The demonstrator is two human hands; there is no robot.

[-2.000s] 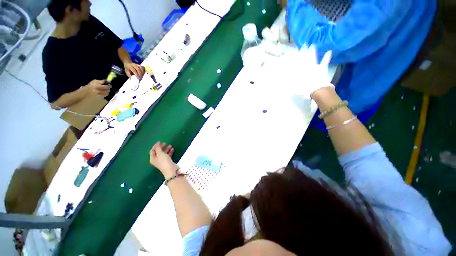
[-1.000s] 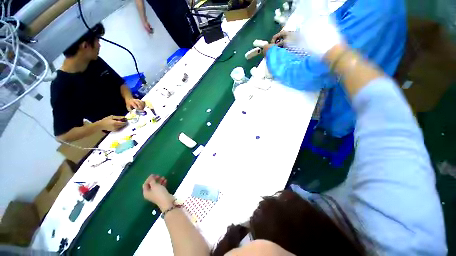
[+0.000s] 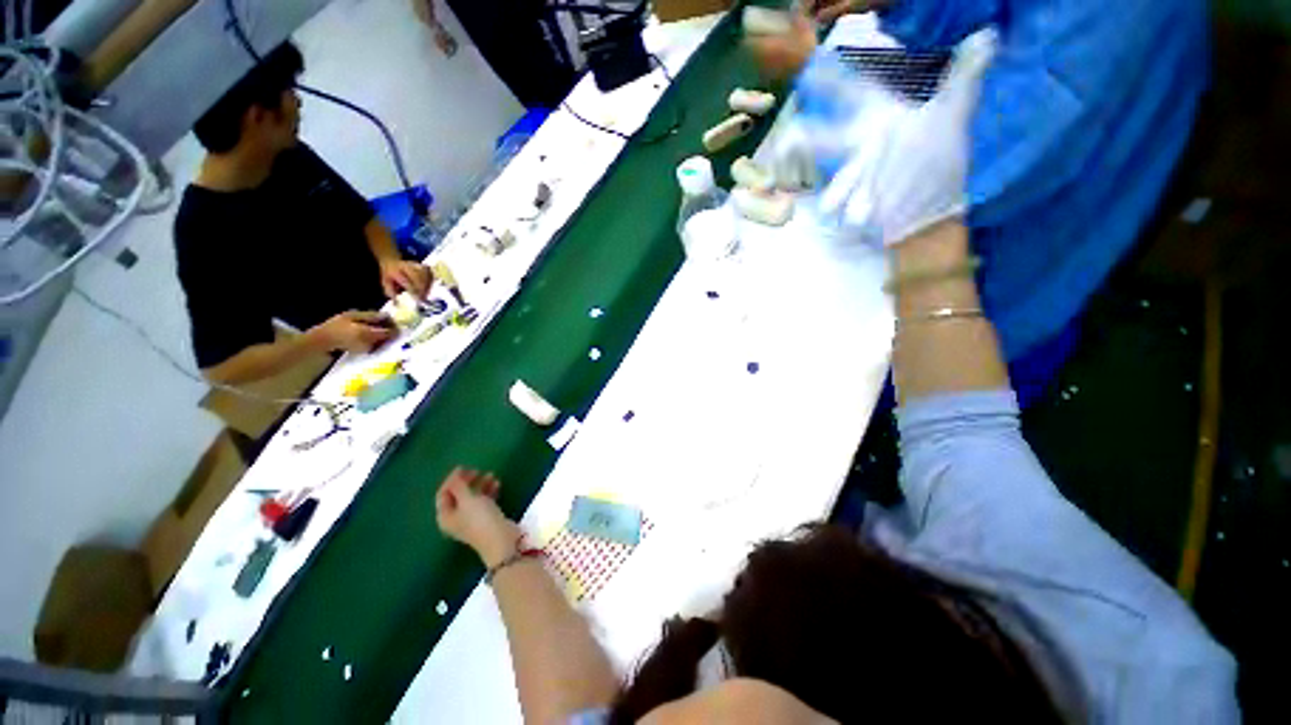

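My left hand (image 3: 472,510), bare, is over the green belt (image 3: 425,489), its fingers loosely curled and apart, with nothing visible in it. My right hand (image 3: 906,177), in a white glove, reaches to the far part of the white table beside a coworker's blue sleeve; its fingers are blurred and it is unclear whether they hold anything. Cream-white units (image 3: 765,207) lie just left of its fingers. One unit (image 3: 532,402) lies on the belt beside a white paper piece (image 3: 565,434). A grey-green pad (image 3: 606,520) rests on the red-dotted sheet (image 3: 588,564).
A clear bottle (image 3: 698,206) stands at the belt-side table edge. A coworker in blue (image 3: 1076,128) is close beyond my right hand. A person in black (image 3: 276,241) works across the belt near tools (image 3: 290,517). Small dark pieces (image 3: 753,368) lie on the white table.
My right hand swung up and away over the far table, then came back down beside the units. My left hand stays over the belt. The view shifted, showing more of the far belt.
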